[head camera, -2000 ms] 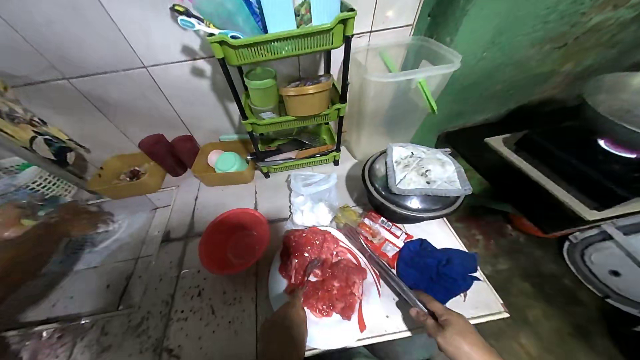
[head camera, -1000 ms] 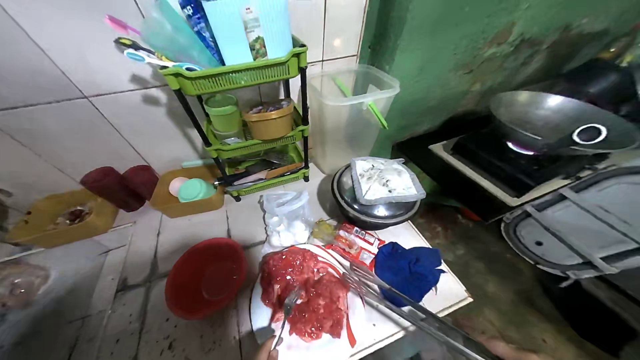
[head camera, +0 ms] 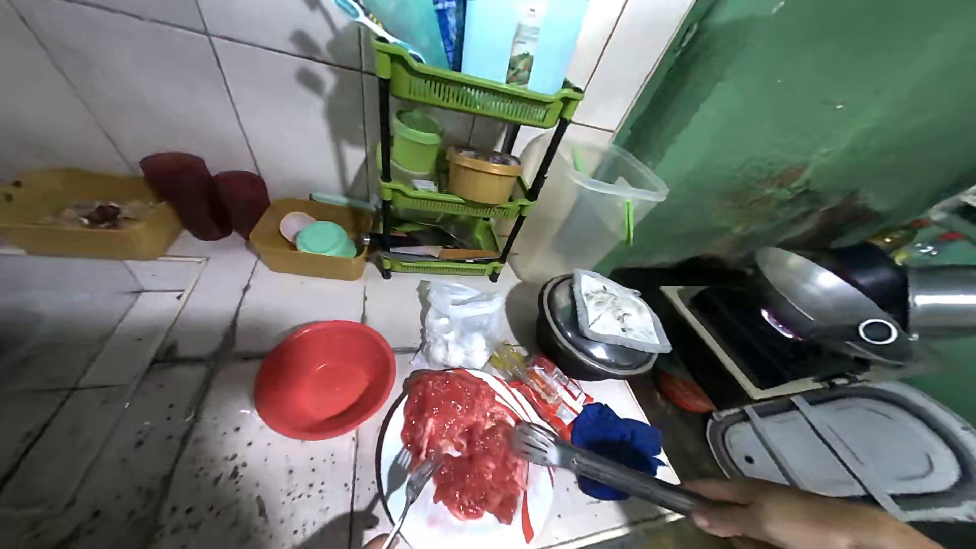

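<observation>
Raw red meat (head camera: 469, 446) lies spread on a white plate (head camera: 450, 530) with red markings. At the bottom edge, only the fingertips of my left hand (head camera: 376, 541) show, on the handle of a metal fork (head camera: 415, 488) whose tines touch the meat's lower left side. From the right, my right hand (head camera: 785, 515) grips long metal tongs (head camera: 633, 480); their tips lie at the meat's right edge. A crumpled blue cloth (head camera: 616, 450) is partly behind the tongs. Red-and-white packets (head camera: 553, 389) and a plastic bag (head camera: 461, 328) of white pieces sit just beyond the plate.
A red plastic bowl (head camera: 325, 379) stands left of the plate. Beyond the packets is a lidded dark pot (head camera: 557, 343) with a folded cloth pad (head camera: 621, 311) on top. A wok (head camera: 816, 305) sits over a lit gas stove (head camera: 732, 343) at right. A green rack (head camera: 476, 95) stands by the wall.
The tongs have come round from pointing up beside the plate to lying across its right edge, with their tips at the meat. The fork has shifted toward the meat's lower left.
</observation>
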